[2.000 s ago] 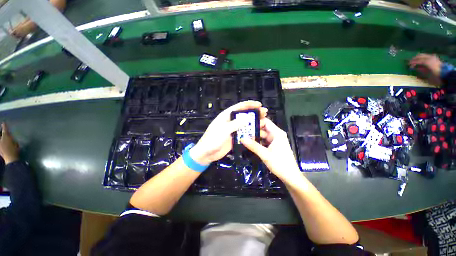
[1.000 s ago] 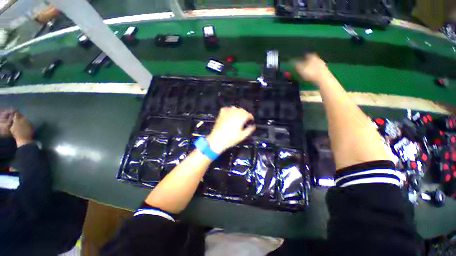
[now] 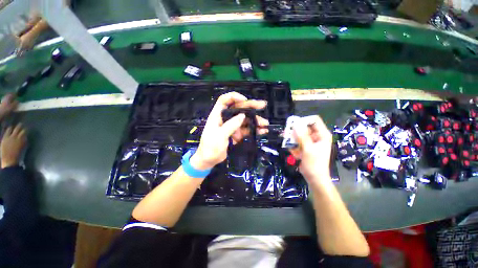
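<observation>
My left hand point(image 3: 220, 131), with a blue wristband, holds a small black piece point(image 3: 238, 112) above the black pocketed tray point(image 3: 149, 165). The piece is dark and its details are unclear. My right hand point(image 3: 314, 149) is at the tray's right side. It holds a small part with a pale face point(image 3: 289, 132) between thumb and fingers. A red disc point(image 3: 291, 159) shows just below it, apparently on the same part. The two held things are apart. My hands hide some of the tray's pockets.
A heap of red-dotted and silvery parts point(image 3: 385, 152) lies right of the tray. The green conveyor point(image 3: 314, 73) beyond carries scattered black units point(image 3: 245, 67). A white frame post point(image 3: 91, 49) slants at left. Stacked trays point(image 3: 319, 11) are at the back. Another person's hand point(image 3: 11, 146) is at far left.
My right hand has come back from above the conveyor to the tray and now holds the pale-faced part. My left hand now holds a black piece with its fingers spread around it.
</observation>
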